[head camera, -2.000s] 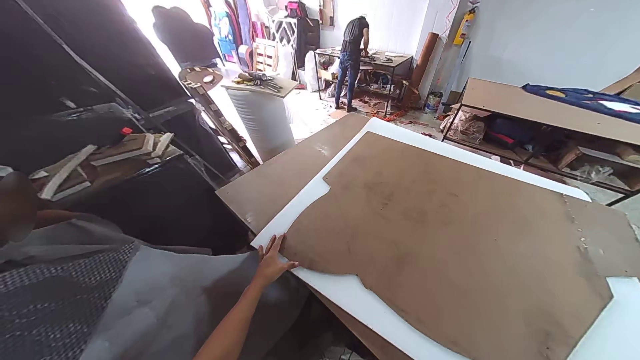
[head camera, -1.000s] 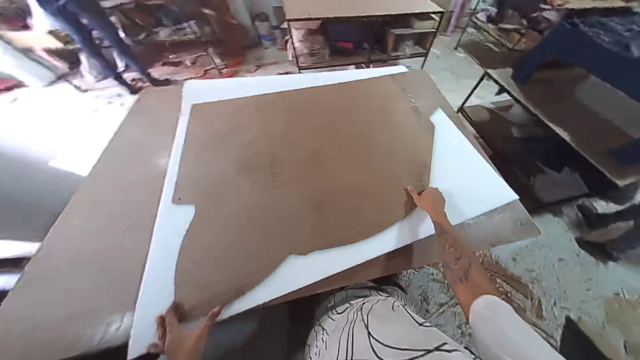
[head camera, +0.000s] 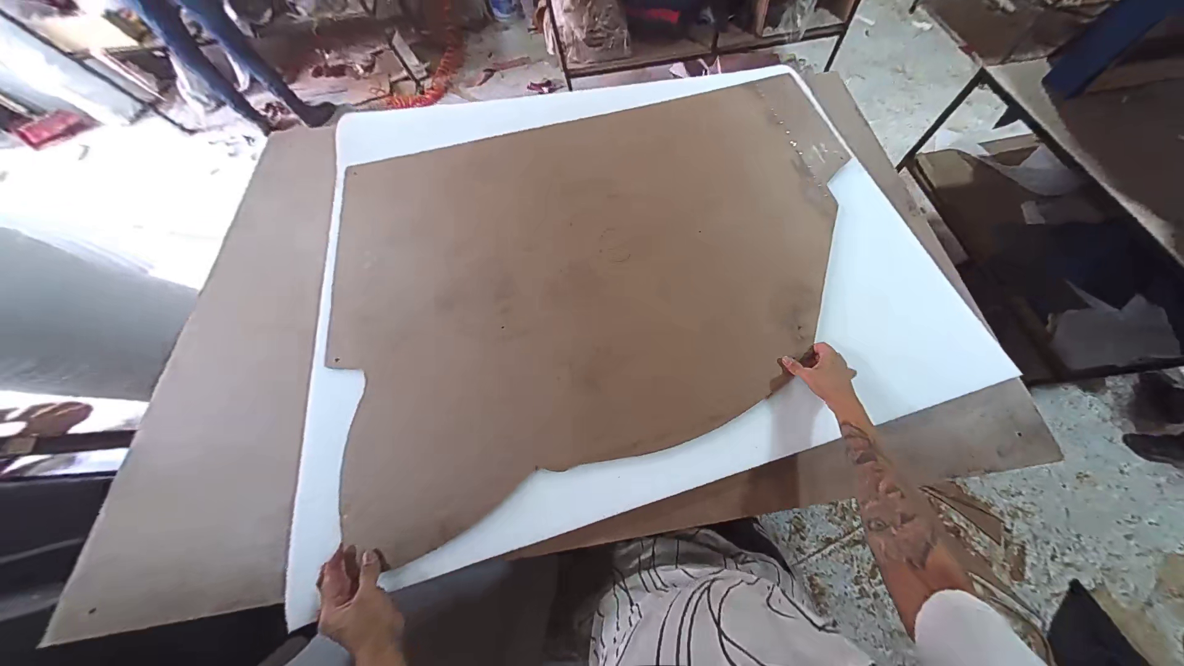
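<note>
A large brown board template (head camera: 573, 277) with a curved near edge lies on a white foam sheet (head camera: 916, 296). Under both is a wider brown board (head camera: 213, 370), its margins showing at left and right. At the lower left, my left hand (head camera: 356, 597) pinches the template's near corner between thumb and fingers. My right hand (head camera: 823, 370) grips the template's right corner, where the curved edge meets the straight side. White foam shows along the template's far, right and near edges.
A person's legs (head camera: 217, 55) in jeans are beyond the far left corner. Shelving (head camera: 703, 51) with stored materials is behind the board, and another low table (head camera: 1110, 176) stands at right. A grey cylindrical thing (head camera: 83, 305) is at left; scraps lie on the speckled floor.
Two seconds ago only one of my hands showed, on the sheet's near edge; both now hold the template's edge. The view has swung right and down. Since one second ago the hands look nearly unmoved.
</note>
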